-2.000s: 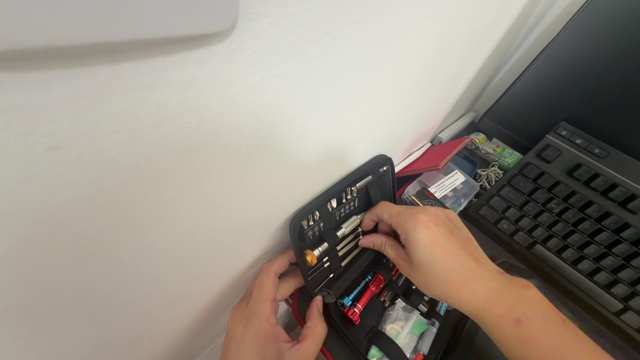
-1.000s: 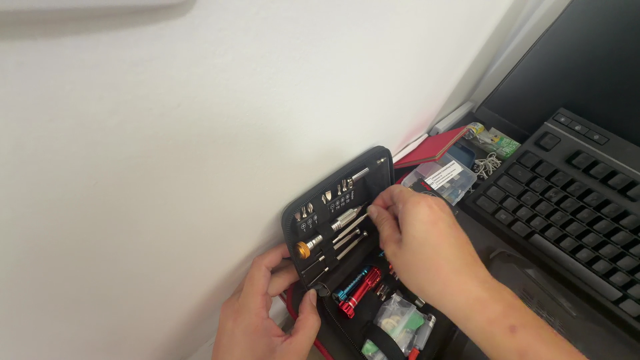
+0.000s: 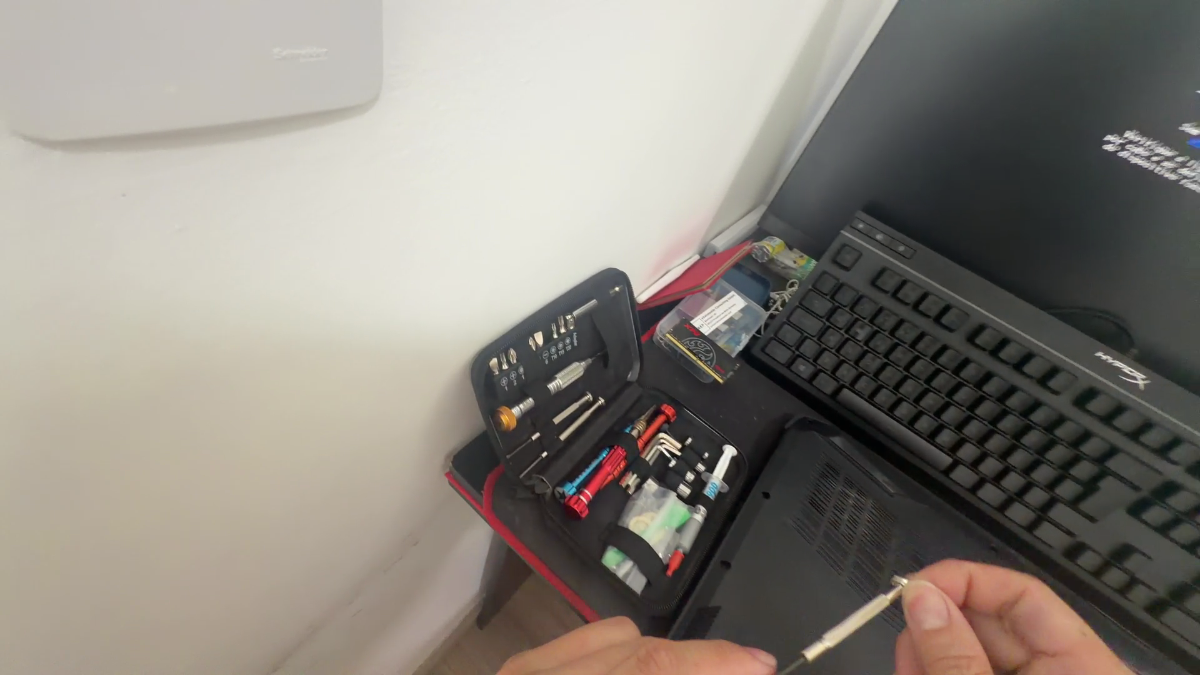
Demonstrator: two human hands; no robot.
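My right hand (image 3: 994,619), at the bottom right, pinches the cap end of a slim silver precision screwdriver (image 3: 853,625). My left hand (image 3: 637,652) is at the bottom edge, a fingertip close to the driver's thin shaft; its grip is partly out of frame. Behind them a zippered black tool case (image 3: 487,375) stands open against the wall. Its raised lid holds bits, a silver handle (image 3: 570,375) and two slim screwdrivers (image 3: 581,417). The lower half holds red (image 3: 600,480) and blue tools, hex keys, a syringe (image 3: 720,478) and a plastic bag (image 3: 652,525).
A black laptop (image 3: 825,544) lies underside up beside the case. Behind it are a black keyboard (image 3: 984,366) and a monitor (image 3: 1012,122). A clear plastic box (image 3: 722,314) with a memory module (image 3: 698,354) on it and a red booklet (image 3: 694,278) sit near the wall.
My right hand has moved from the lid of the case to the bottom right, with a slim screwdriver. The left hand has let go of the case's edge and moved to the bottom of the view.
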